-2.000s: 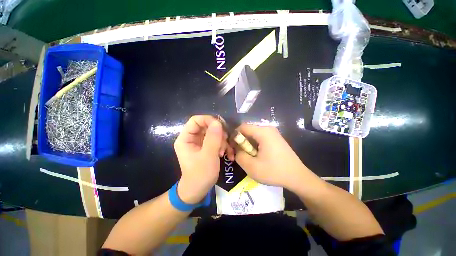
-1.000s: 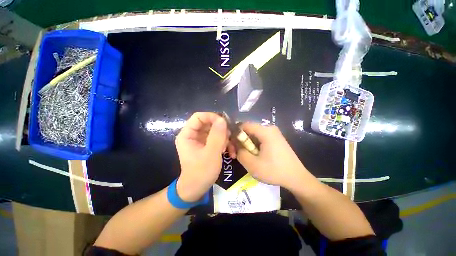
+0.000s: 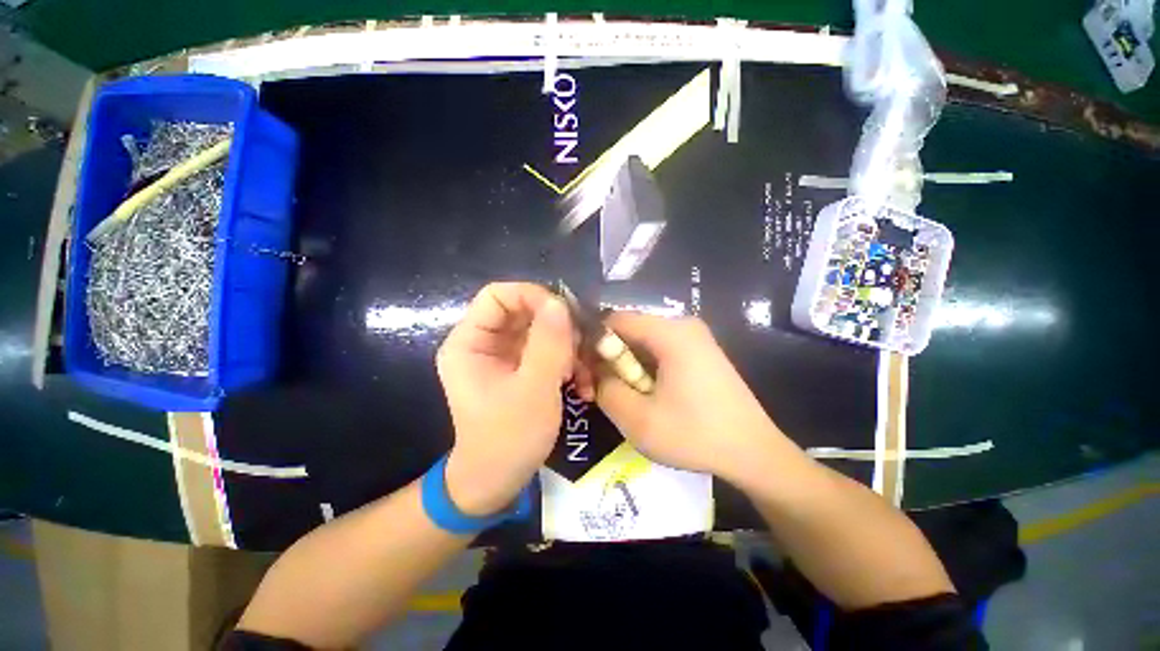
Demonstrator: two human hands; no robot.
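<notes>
My left hand (image 3: 509,388) is at the centre of the mat, thumb and forefinger pinching a tiny part (image 3: 561,294) that is mostly hidden. My right hand (image 3: 681,394) is shut on a small hand tool with a pale yellow handle (image 3: 622,361). The tool's dark tip is close to my left fingertips; whether it touches the part cannot be told. The hands nearly touch each other above the black printed mat (image 3: 407,191). A blue bin (image 3: 261,229) at the left holds silver-grey metal findings (image 3: 153,293). A clear box (image 3: 935,274) of small coloured pieces (image 3: 878,286) is at the right.
A yellow stick (image 3: 159,191) lies on the metal findings. A thin strand (image 3: 277,253) hangs over the bin's right side. A crumpled clear plastic bag (image 3: 894,95) trails behind the box. Another small clear box (image 3: 1122,48) is at the far right corner. Tape strips (image 3: 897,452) edge the mat.
The view has shifted slightly, and the bin now appears further left. The far clear box at the upper right has moved right and into fuller view. My hands keep nearly the same pinch and grip.
</notes>
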